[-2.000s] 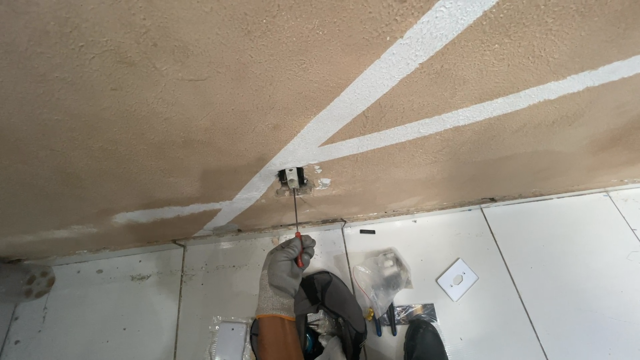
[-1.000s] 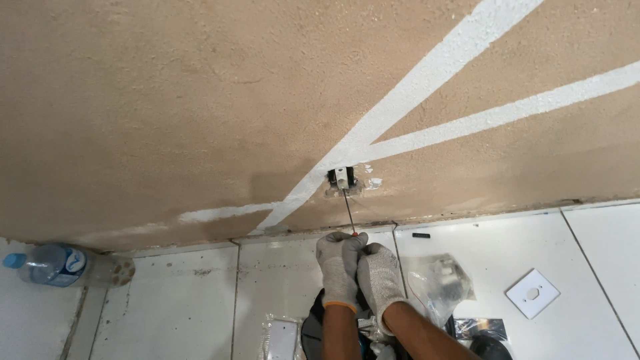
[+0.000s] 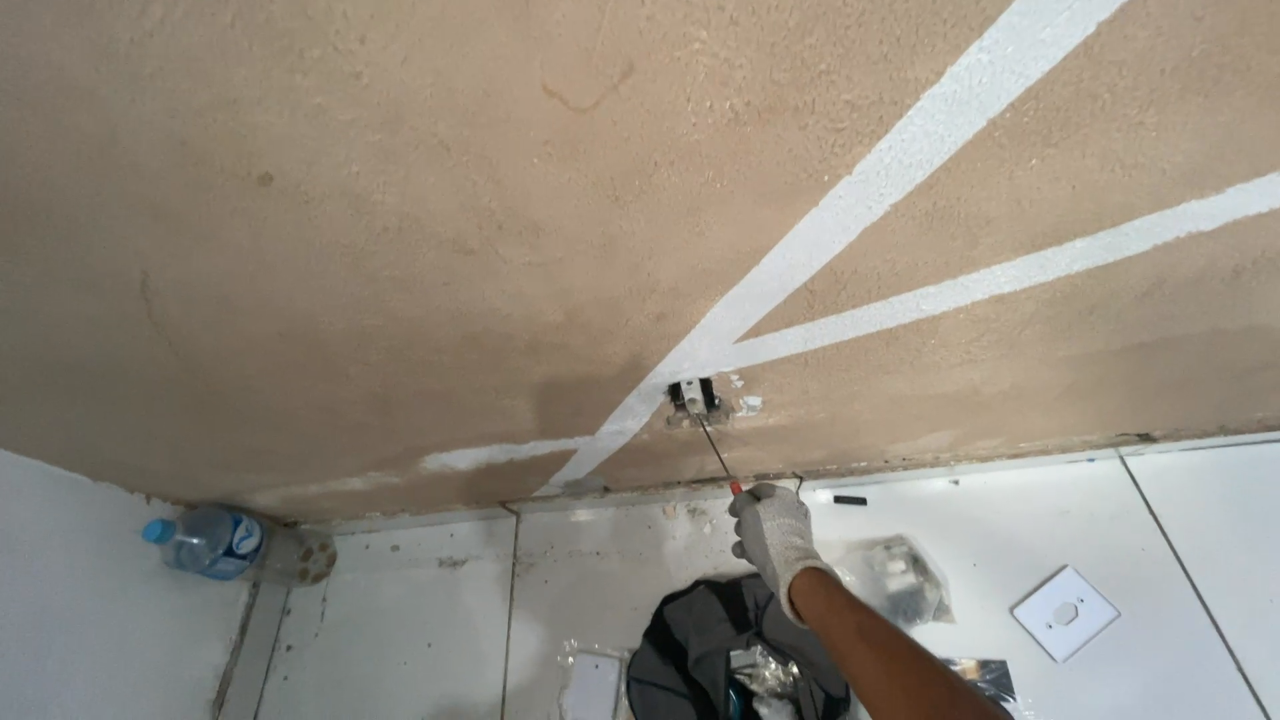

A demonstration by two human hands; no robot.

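Observation:
My right hand, in a light grey work glove, holds a screwdriver by its red handle. The screwdriver's long thin shaft reaches up to a white outlet module in a wall box low on the brown wall, and its tip meets the lower part of the module. Around the box the wall is chipped. A white outlet cover plate with a central opening lies on the floor tiles to the right. My left hand is out of view.
A dark open bag with wrapped items stands below my hand. A clear plastic packet lies beside my wrist, and a small black piece near the wall. Left are a wrapped white plate and, in the corner, a plastic bottle.
One second ago both gloved hands were together at the screwdriver's handle; now my left hand has left the view and only my right hand holds it.

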